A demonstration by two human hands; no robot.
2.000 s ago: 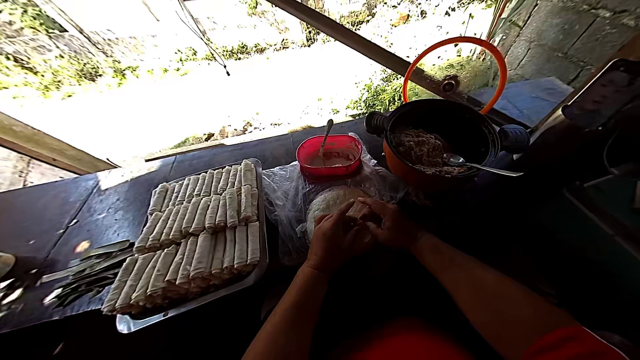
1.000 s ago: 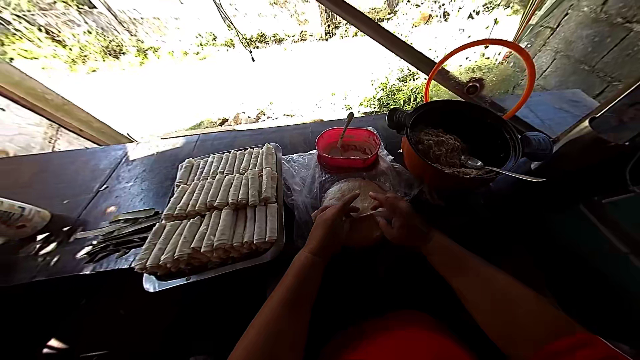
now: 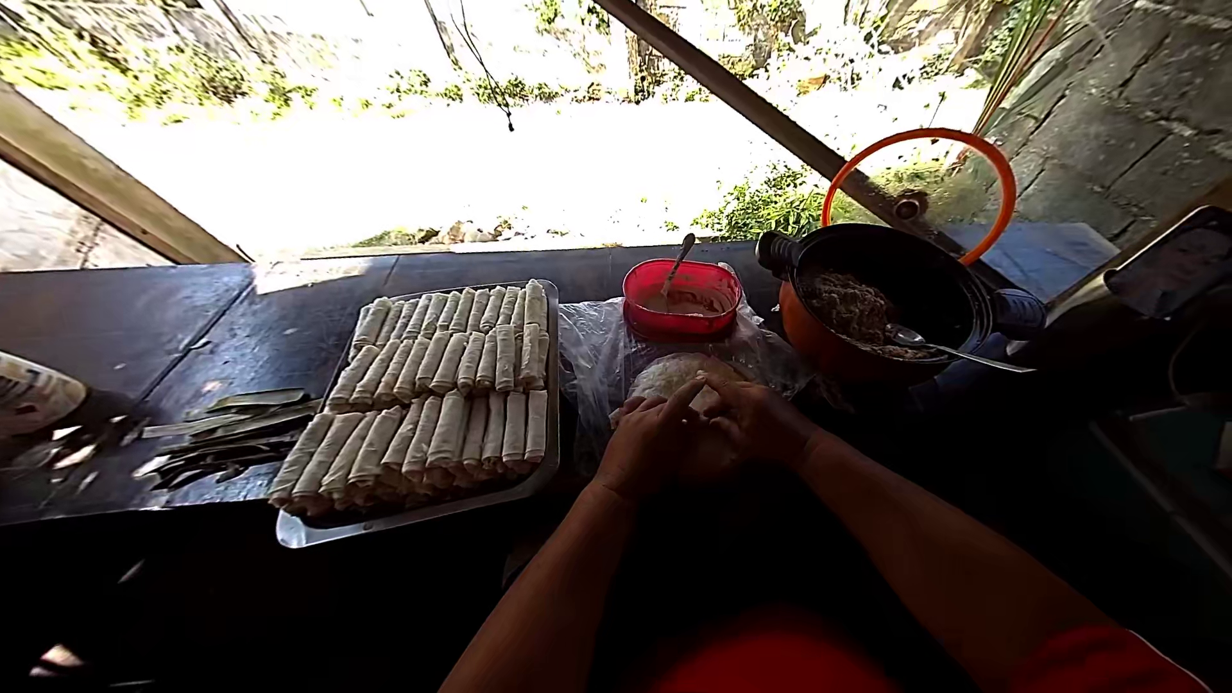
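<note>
My left hand (image 3: 654, 433) and my right hand (image 3: 756, 414) meet over a pale round wrapper (image 3: 679, 373), their fingertips close together at its near part. Whether something small is pinched between them is hard to see in the shade. Beneath the wrapper lies clear plastic (image 3: 592, 346). Just beyond stands a red plastic tub (image 3: 681, 325) of pale paste with a spoon (image 3: 680, 260) leaning in it. To the left, a metal tray (image 3: 551, 433) bears stacked rows of rolled wrappers (image 3: 448, 428). On the right, an orange pot (image 3: 818, 337) with a dark inside holds a shredded filling (image 3: 847, 306) and a metal spoon (image 3: 962, 356).
Dark flat strips (image 3: 236, 433) lie on the dark tabletop (image 3: 318, 279) left of the tray, near a whitish container (image 3: 34, 395). An orange-rimmed glass lid (image 3: 1006, 183) stands behind the pot. A phone (image 3: 1174, 260) is at the far right, by a block wall (image 3: 1097, 125).
Both hands stay over the round wrapper while their fingers shift. The tan piece seen between the fingers two seconds ago is no longer plain to see. The view has swung somewhat left.
</note>
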